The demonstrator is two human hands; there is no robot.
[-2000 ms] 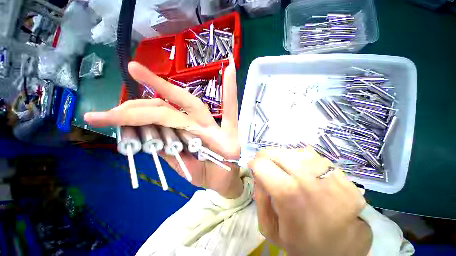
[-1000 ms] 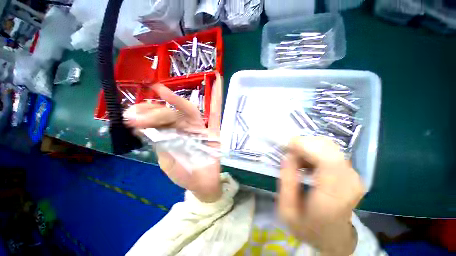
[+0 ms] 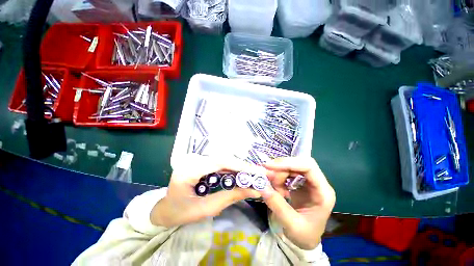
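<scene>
My left hand (image 3: 192, 200) holds a row of several metal pins (image 3: 228, 181) between thumb and fingers, their round ends facing me, some dark-ringed and some light. My right hand (image 3: 306, 205) touches the right end of the row with thumb and fingertips; another metal piece (image 3: 295, 182) shows within its fingers. Both hands are over the near edge of the large white tray (image 3: 228, 111). Loose pins (image 3: 278, 130) lie mostly in its right half, with a few at its left side. The pins' stems in my hand are hidden.
Red bins (image 3: 162, 98) of metal parts stand at left by a black flexible arm (image 3: 36, 78). A clear box (image 3: 283, 47) of pins is beyond the tray. A blue tray (image 3: 439, 109) rests on a pale bin at right. Clear boxes (image 3: 364, 31) stand at the back; a small clear bottle or bag (image 3: 122, 169) at the edge.
The view has shifted right, bringing the blue tray in. My left hand, earlier spread with pins between its fingers, now grips them in a row. My right hand has come against the row.
</scene>
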